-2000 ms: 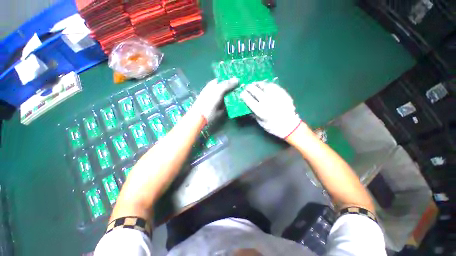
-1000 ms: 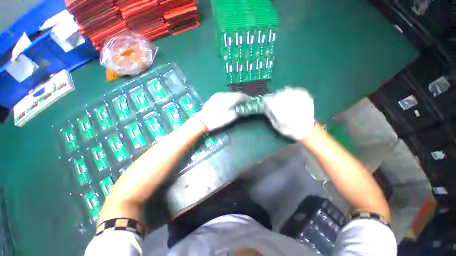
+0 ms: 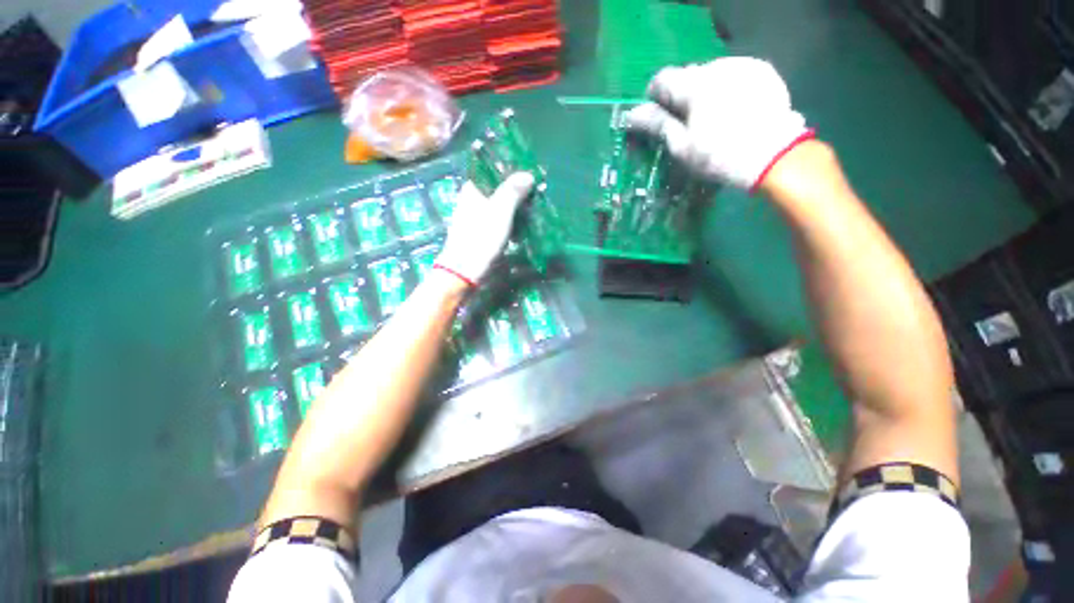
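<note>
My left hand (image 3: 481, 230), in a white glove, is closed on several small green circuit boards (image 3: 504, 153), fanned upright above the right part of the clear plastic tray. The tray (image 3: 220, 406) has rows of pockets with green boards in them; my left hand and forearm hide part of it. My right hand (image 3: 736, 118), gloved, has its fingers bent at the near part of the tall green panel stack (image 3: 636, 41). Green boards (image 3: 648, 206) under its fingers are blurred, and I cannot tell whether it grips one. A black ribbed pad (image 3: 644, 280) lies at the stack's near end.
Red sheets (image 3: 442, 41) are piled at the back. A wrapped roll with orange beneath (image 3: 404, 114) stands in front of them. A blue bin (image 3: 88, 112) with papers and a long white box (image 3: 189, 169) are back left. Clear trays (image 3: 18, 401) lie at far left. Black bins (image 3: 1001, 330) stand at right.
My hands have moved apart: the left one to the tray side with fanned boards in it, the right one up to the panel stack. The camera view has shifted too.
</note>
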